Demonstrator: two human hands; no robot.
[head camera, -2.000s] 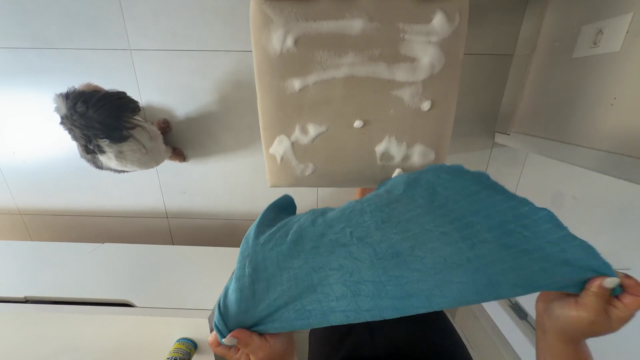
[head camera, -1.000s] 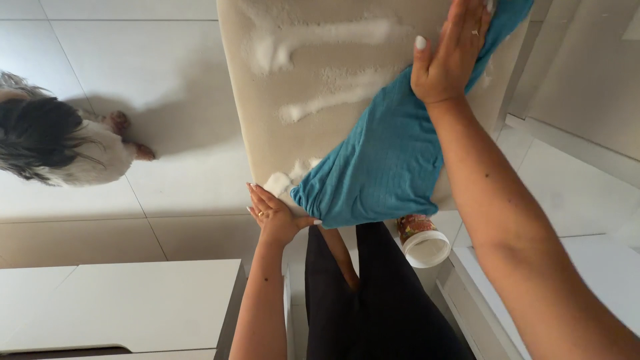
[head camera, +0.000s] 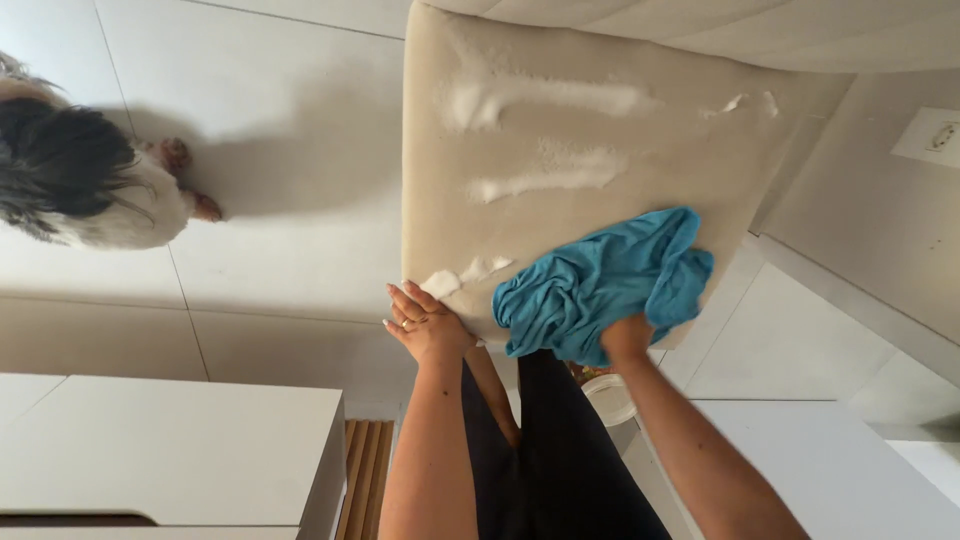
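Note:
A beige upholstered chair seat (head camera: 540, 225) bears streaks of white foam (head camera: 555, 101) across its middle and top, with smaller dabs at the right and lower left. My right hand (head camera: 628, 337) is on a crumpled blue cloth (head camera: 577, 289) at the seat's near edge; folds of the cloth cover its fingers, so its grip does not show. At the near left corner rests my left hand (head camera: 431, 326), fingers apart and empty, its fingertips beside a dab of foam (head camera: 442, 283). That hand wears a ring.
A dog (head camera: 97, 172) is on the tiled floor at the left. Below the seat's near edge, between my legs and right forearm, is a round white-rimmed container (head camera: 609, 399). White cabinets (head camera: 165, 450) flank me. A wall socket (head camera: 941, 136) is at the far right.
The blue cloth, stretched between both hands at first, now lies bunched under my right hand. That hand has come back toward the near edge. Foam on the seat's right side has mostly gone.

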